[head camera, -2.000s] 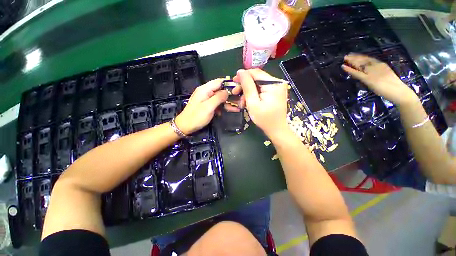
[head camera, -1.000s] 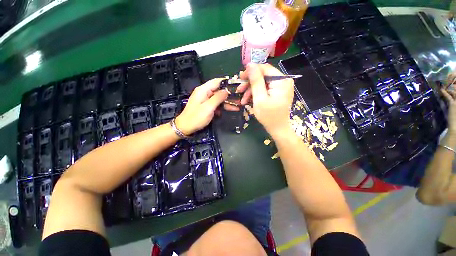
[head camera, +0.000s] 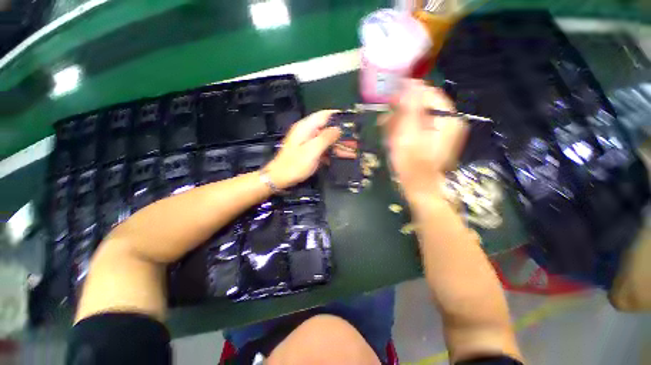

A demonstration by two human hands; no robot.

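My left hand (head camera: 303, 151) holds a black phone housing (head camera: 345, 167) upright-lying over the bench, its cutout end at the top near my fingers. My right hand (head camera: 427, 132) is blurred and grips dark tweezers (head camera: 464, 116) whose thin end points right. The right hand is a little to the right of the housing, apart from it. Small pale yellow chips (head camera: 475, 196) lie in a pile below and right of my right hand, with a few (head camera: 367, 165) beside the housing. What the other end of the tweezers touches is too blurred to tell.
A glossy black blister tray of housings (head camera: 207, 153) lies at left, partly under my left forearm. A second black tray (head camera: 542, 107) is at right. A pink drink cup (head camera: 385, 60) and an amber bottle (head camera: 437, 36) stand behind my right hand. Another person's arm (head camera: 634, 271) shows at the right edge.
My right hand has moved right, away from the housing, with the tweezers. More of the housing now shows. The whole view has shifted slightly and blurred. The neighbour's hand has left the right tray.
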